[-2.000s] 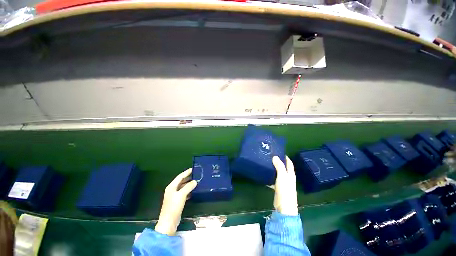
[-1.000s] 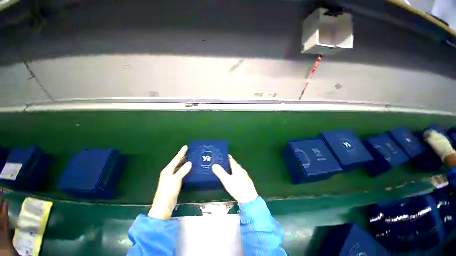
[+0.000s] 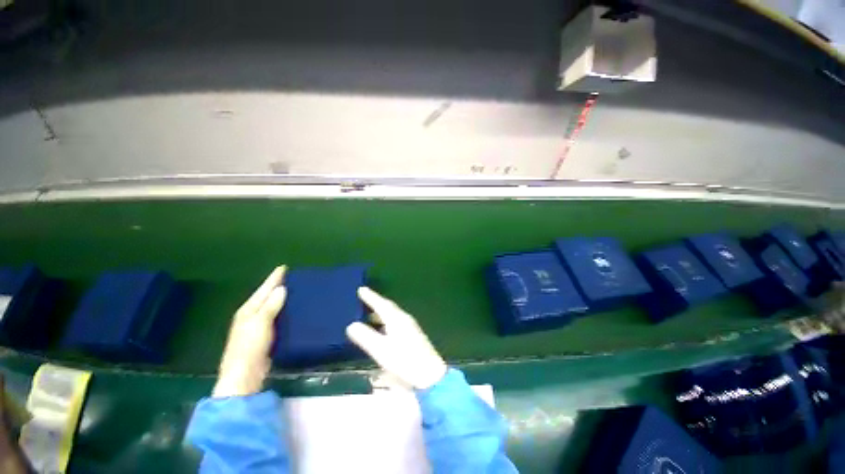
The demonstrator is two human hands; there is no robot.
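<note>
A navy gift box (image 3: 321, 315) sits on the green belt in front of me, its plain face up with no logo showing. My left hand (image 3: 252, 335), in a pale glove, lies along the box's left side, fingers pointing up. My right hand (image 3: 398, 341), also gloved, is at its right edge, thumb and fingertips spread against the edge and upper right corner. The hands hold the box between them. The box's underside and far side are hidden.
More navy boxes (image 3: 540, 290) stand at right on the belt (image 3: 426, 250); plain ones (image 3: 119, 313) stand at left. White paper (image 3: 357, 435) lies below my hands, glossy navy boxes (image 3: 741, 403) at lower right. A yellow-edged sheet (image 3: 56, 417) and part of a person's hand (image 3: 11, 444) are lower left.
The two logo-faced pieces first seen apart became one box between my hands. Its top now shows a plain face instead of the logo. Box, hands and neighbouring boxes have shifted left in view.
</note>
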